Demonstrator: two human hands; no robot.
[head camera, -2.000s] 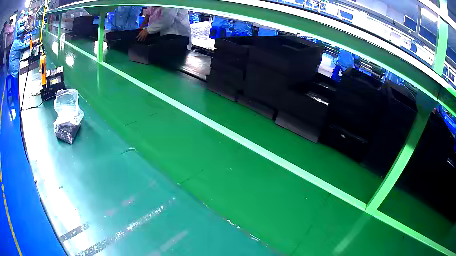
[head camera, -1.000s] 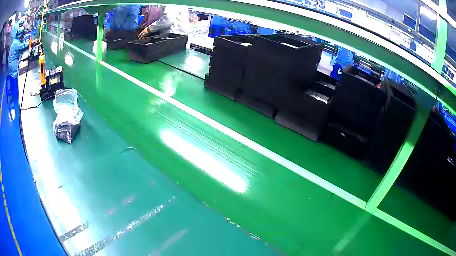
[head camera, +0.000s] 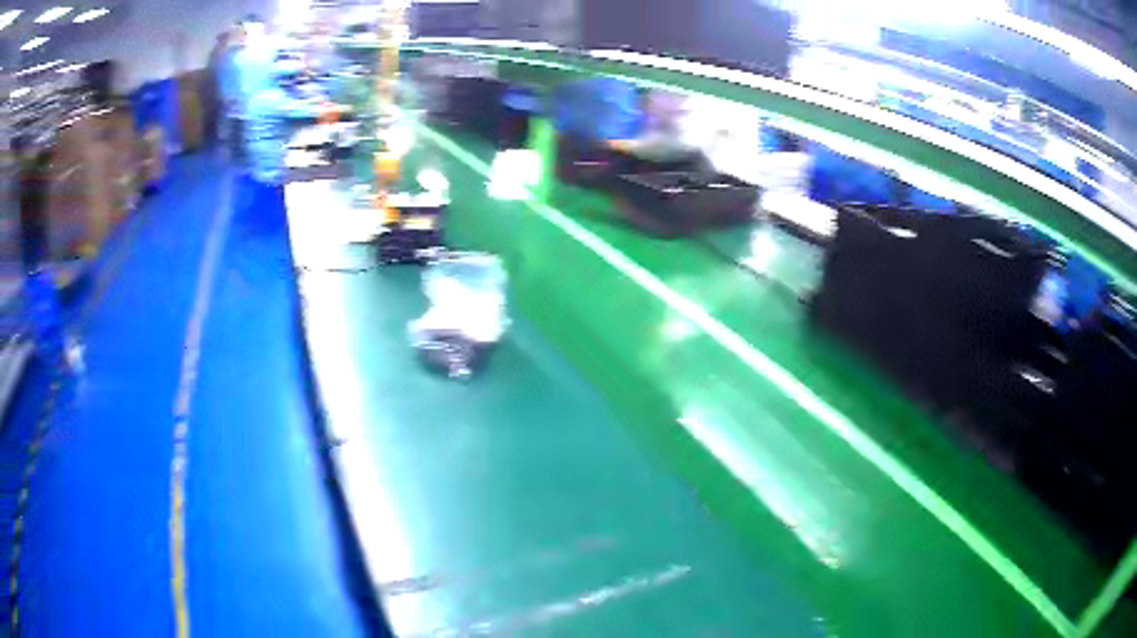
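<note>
Neither my left hand nor my right hand is in view. The view is blurred. Nearest in front of me is the green-topped bench (head camera: 549, 461). A crumpled clear plastic bag (head camera: 461, 305) with dark contents at its near end lies on it, left of the middle. Just behind the bag stands an upright yellow-orange piece (head camera: 388, 168) on a small black base (head camera: 409, 237). Its details are too blurred to tell.
Large black bins (head camera: 929, 293) stand across the line at the right, and a low open black bin (head camera: 686, 199) stands farther back. A light-green rail (head camera: 773, 370) runs along the line. People in blue (head camera: 264, 119) stand at the far left. Brown cartons (head camera: 81, 187) flank the blue floor (head camera: 243, 474).
My view has swung to the left and blurred. The bench, bag and bins now appear farther right, and more of the blue floor and the cartons show.
</note>
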